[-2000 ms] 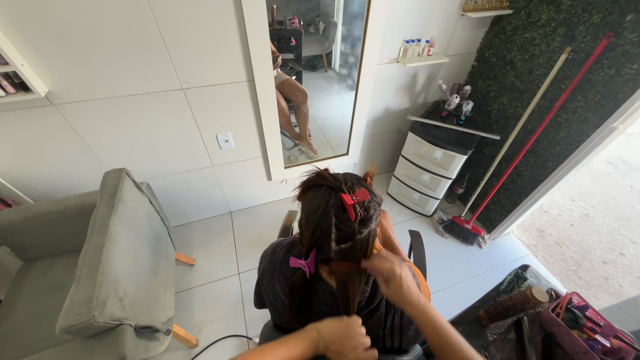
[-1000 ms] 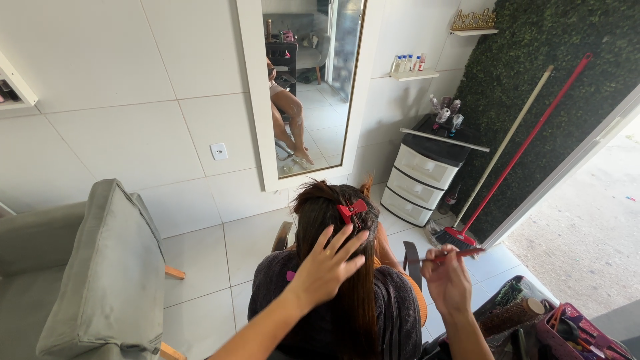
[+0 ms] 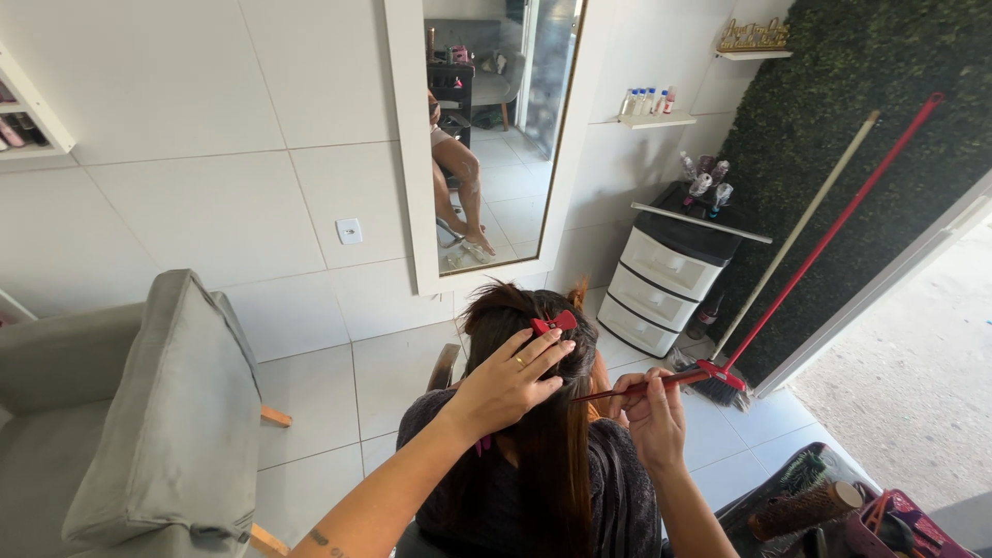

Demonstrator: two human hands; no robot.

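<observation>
A seated person with long dark hair [image 3: 554,457] has their back to me and a dark towel or cape [image 3: 620,473] over the shoulders. My left hand [image 3: 504,380] lies on the back of the head, fingers spread, fingertips by a red hair clip [image 3: 555,322]. In my right hand [image 3: 652,415] is a red tail comb [image 3: 659,384], its thin tail pointing left at the hair on the right side of the head. A purple clip [image 3: 483,444] shows partly below my left wrist.
A grey armchair [image 3: 178,434] stands at left, a framed mirror [image 3: 496,147] ahead. To the right are a drawer unit [image 3: 659,279], a red broom [image 3: 833,232] and a long pale handle [image 3: 798,232]. A round brush [image 3: 806,510] and a pink container [image 3: 907,527] sit at lower right.
Two seconds ago both hands were lower at the hair. One second ago the comb was off to the right of the head; now my right hand has brought its tail to the hair.
</observation>
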